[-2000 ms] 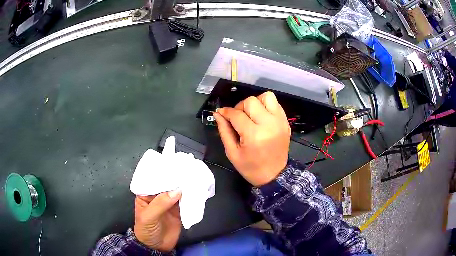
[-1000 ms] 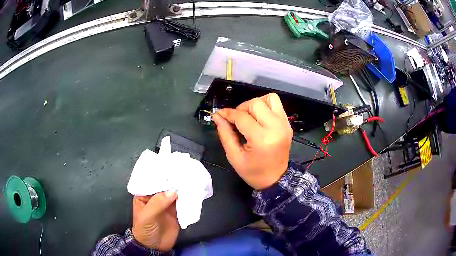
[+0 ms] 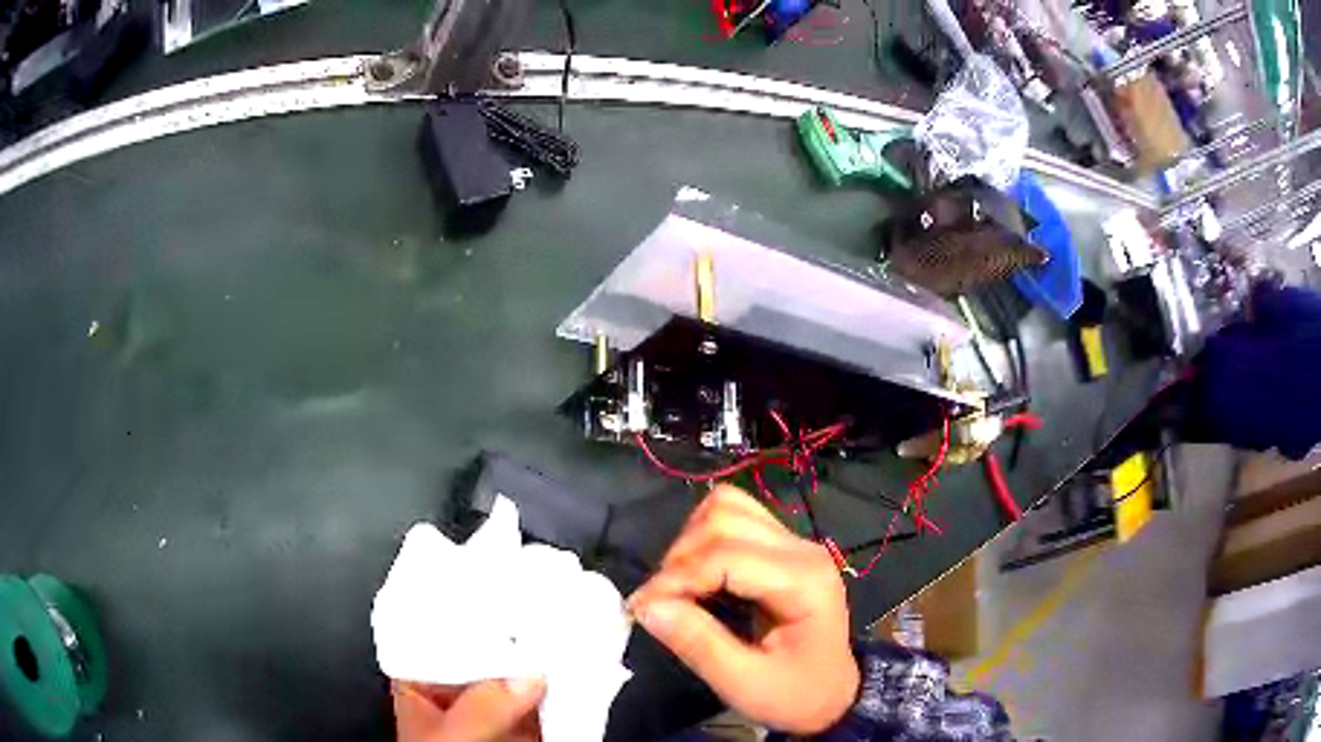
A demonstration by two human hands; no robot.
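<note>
My left hand, cut off by the bottom edge, pinches a crumpled white wipe. My right hand has thumb and forefinger pinched at the wipe's right edge, around something tiny, perhaps the end of a thin stick; it is too small to tell. Beyond the hands stands the black panel, with two silvery terminals at its left part and red wires running right. A translucent plastic sheet stands behind it on brass-coloured standoffs. Neither hand touches the panel.
A black block lies behind the wipe. A green solder spool is at the left edge. A power adapter, green glue gun, fan and blue bin lie beyond. Red-handled pliers are right. A person's dark sleeve shows far right.
My right hand has left the panel's left terminals and come down to the wipe, uncovering terminals and red wires. The view has shifted. A dark sleeve shows more at the right.
</note>
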